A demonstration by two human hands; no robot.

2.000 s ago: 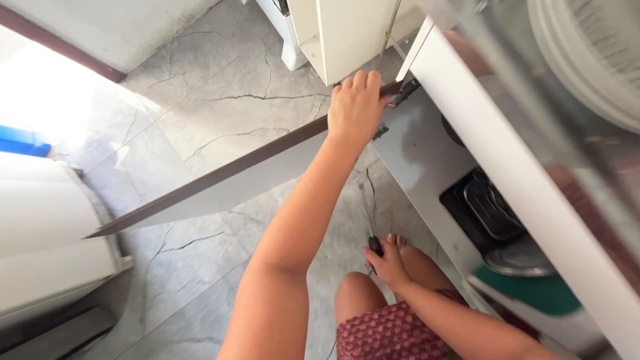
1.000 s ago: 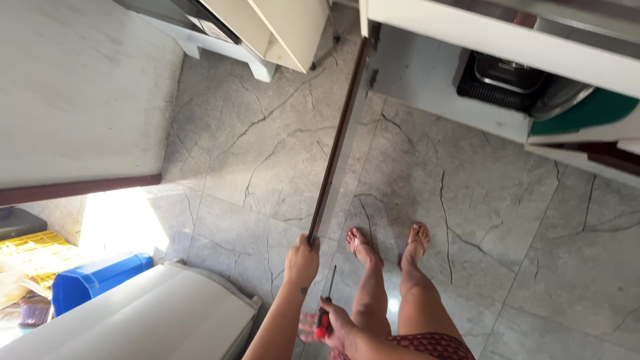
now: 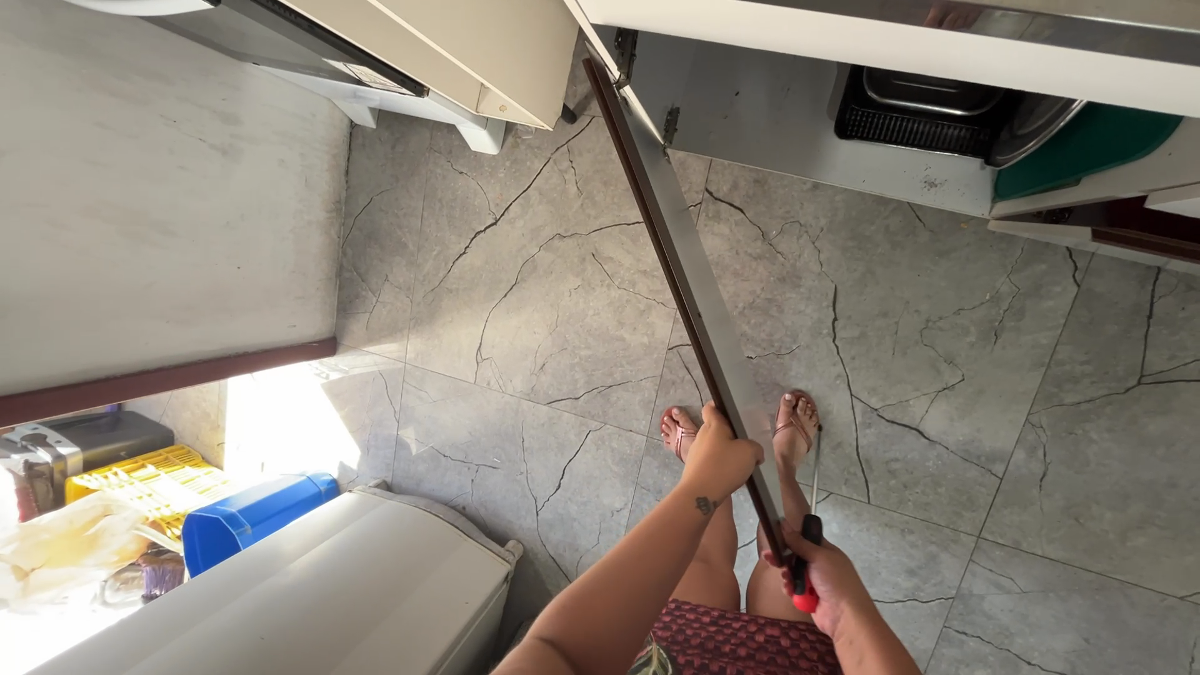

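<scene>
My left hand (image 3: 720, 459) grips the dark brown edge of a cabinet door (image 3: 689, 319), which hangs open with its grey inner face to the right. Two metal hinges (image 3: 671, 124) show near its far end, beside the cabinet opening. In my right hand (image 3: 823, 572) is a screwdriver (image 3: 812, 534) with a black and red handle, its shaft pointing away from me. The same hand's fingers touch the door's near end. Inside the cabinet lie a black plastic rack (image 3: 914, 131), a round metal lid (image 3: 1041, 131) and a green item (image 3: 1092, 150).
A white appliance (image 3: 337, 581) stands at the lower left, beside a blue container (image 3: 258, 520) and a yellow plastic crate (image 3: 155, 478). A cream cabinet (image 3: 487, 47) is at the top. My sandalled feet stand on the grey tiled floor (image 3: 553, 300) under the door.
The door has swung toward my right hand, whose fingers now touch its near end. My left hand has moved from the hinge side to farther along the edge. The view has shifted largely.
</scene>
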